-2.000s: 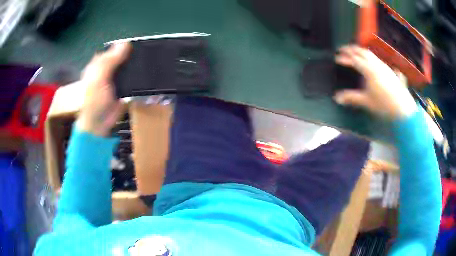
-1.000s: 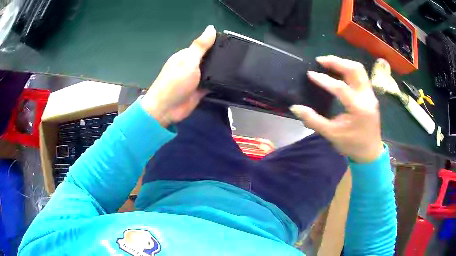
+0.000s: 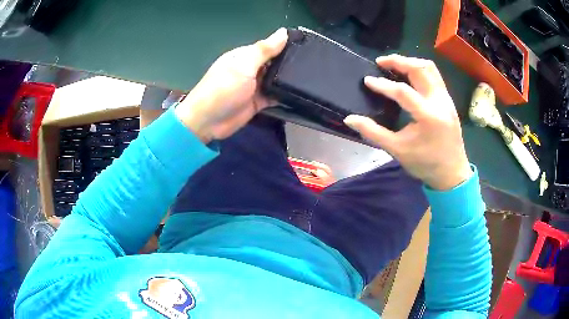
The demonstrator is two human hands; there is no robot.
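A black box-shaped device unit (image 3: 321,78) is held in the air over the bench's front edge, tilted down to the right. Its broad face is dark and smooth, and its near long side shows. My left hand (image 3: 231,90) grips its left end, thumb on the top left corner. My right hand (image 3: 415,115) is at its right end, fingers spread across the face and the thumb at the near edge. The right end is partly hidden behind my right fingers.
Black sheets (image 3: 368,19) lie at the bench's back centre. At right are an orange parts box (image 3: 450,31) with black parts, a mallet (image 3: 483,106), yellow-handled cutters (image 3: 529,134) and black units (image 3: 555,112). A carton (image 3: 47,162) of black units stands at left; red stools flank both sides.
The two hands came together on the unit from far apart. Since one second ago the unit has tilted slightly, and the right fingers have moved left over its face.
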